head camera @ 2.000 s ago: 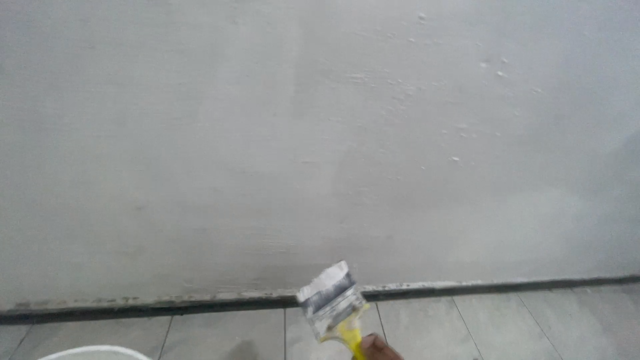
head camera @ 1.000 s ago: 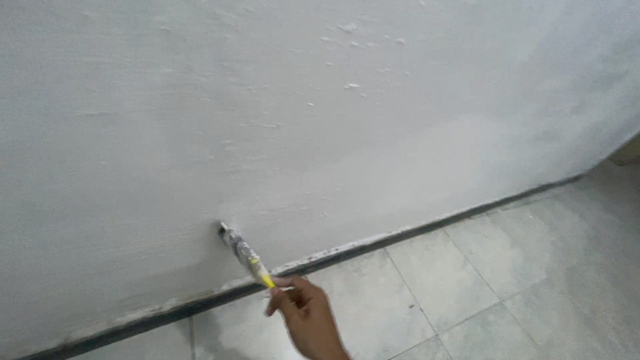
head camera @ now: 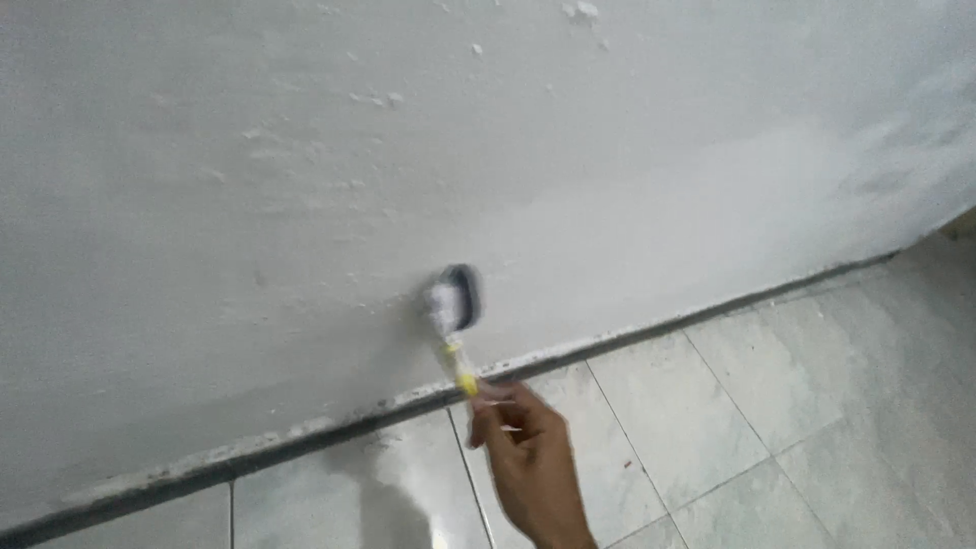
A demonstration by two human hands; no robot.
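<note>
My right hand (head camera: 534, 457) comes in from the bottom, its fingers closed on the yellow handle of a paintbrush (head camera: 456, 305). White paint coats the brush head, which is blurred and lies against or very near the lower part of a white wall (head camera: 648, 191). Whether the bristles touch the wall cannot be told. Small lumps and rough streaks stand out on the wall above and left of the brush. My left hand is out of view.
A dark strip (head camera: 549, 360) runs along the foot of the wall, with white spatter on its upper edge. Pale floor tiles (head camera: 671, 412) with thin joints lie below. The wall's far end is at the right edge.
The white bucket rim at the lower left in the oldest frame has left the view. The brush, at first held away at the bottom, is now up at the wall. The view has turned.
</note>
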